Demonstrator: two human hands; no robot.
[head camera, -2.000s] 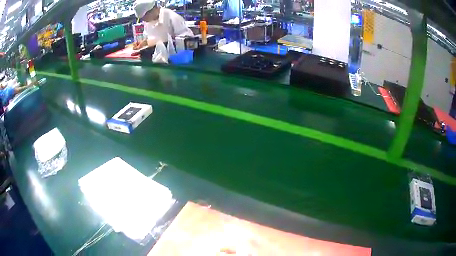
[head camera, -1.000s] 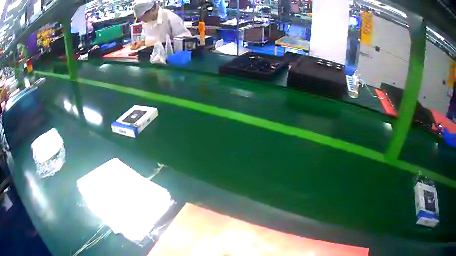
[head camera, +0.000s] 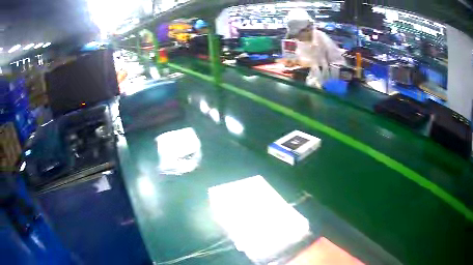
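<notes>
No hand of mine is in the picture. A white retail box (head camera: 294, 147) with a blue edge band and a dark device picture lies on the green conveyor belt (head camera: 358, 181). A bright white glossy stack of film bags (head camera: 258, 215) lies on the dark green bench nearer to me. A smaller crinkled white bundle (head camera: 178, 150) lies farther left. The corner of the red-orange work mat (head camera: 327, 253) shows at the bottom edge. The view is slightly blurred.
A green rail (head camera: 311, 120) runs beyond the belt. Across it a person in white (head camera: 311, 49) bends over a bench, near a blue bin (head camera: 335, 86) and black trays (head camera: 402, 109). A dark blue floor (head camera: 98, 222) and a dark screen-like panel (head camera: 82, 80) are at left.
The view has turned left, so everything sits farther right and more floor shows. The second box at the far right has left the picture. The remaining belt box has moved slightly right along the belt.
</notes>
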